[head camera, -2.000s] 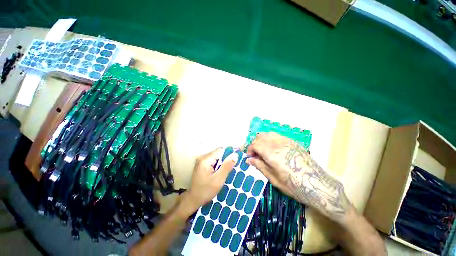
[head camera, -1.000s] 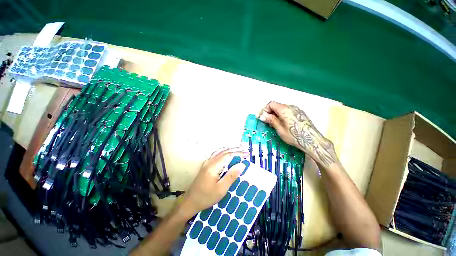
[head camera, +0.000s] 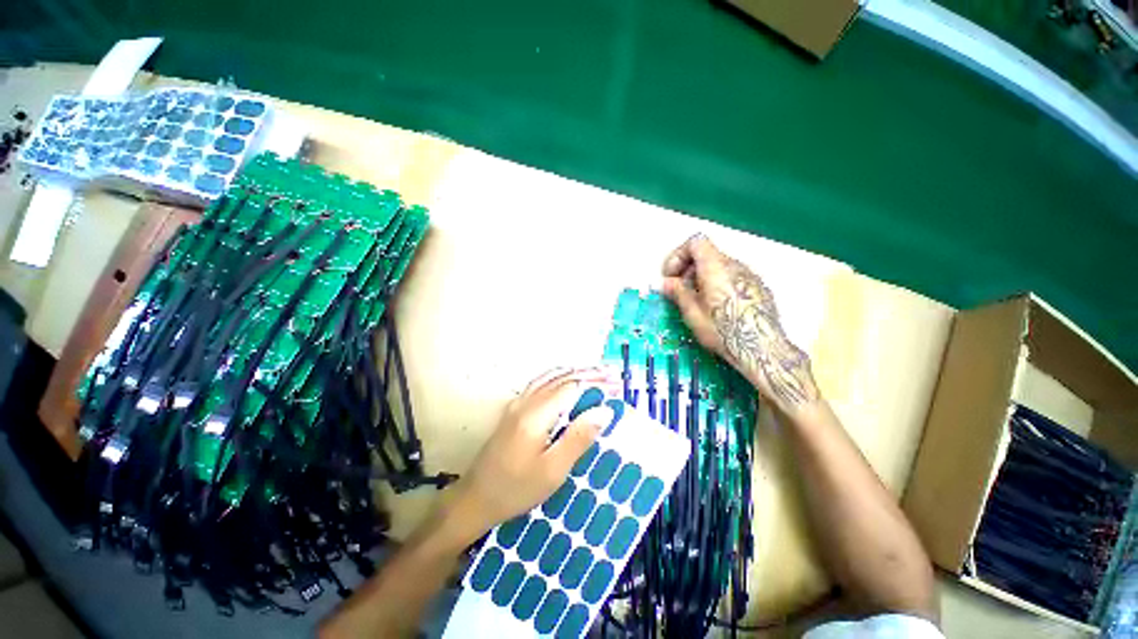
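Observation:
My left hand (head camera: 537, 449) holds a white sticker sheet (head camera: 580, 531) with rows of dark ovals, its thumb on the sheet's upper end. A green PCB panel (head camera: 643, 327) lies on the bench beyond the sheet, with black cables (head camera: 699, 524) hanging toward me; the sheet covers part of them. My right hand (head camera: 718, 293) is over the panel's far right edge, its fingers curled together. Whether it pinches a small piece or touches the panel cannot be told.
A large pile of wired green panels (head camera: 293, 268) lies at left, cables spilling over the edge. Spare sticker sheets (head camera: 156, 137) lie beyond it. An open carton (head camera: 955, 437) with black cables stands at right. A green conveyor (head camera: 574, 106) runs behind the bench.
My right hand has moved from the sheet's upper end to the panel, then slightly farther right along its far edge. My left hand has kept its hold on the sheet.

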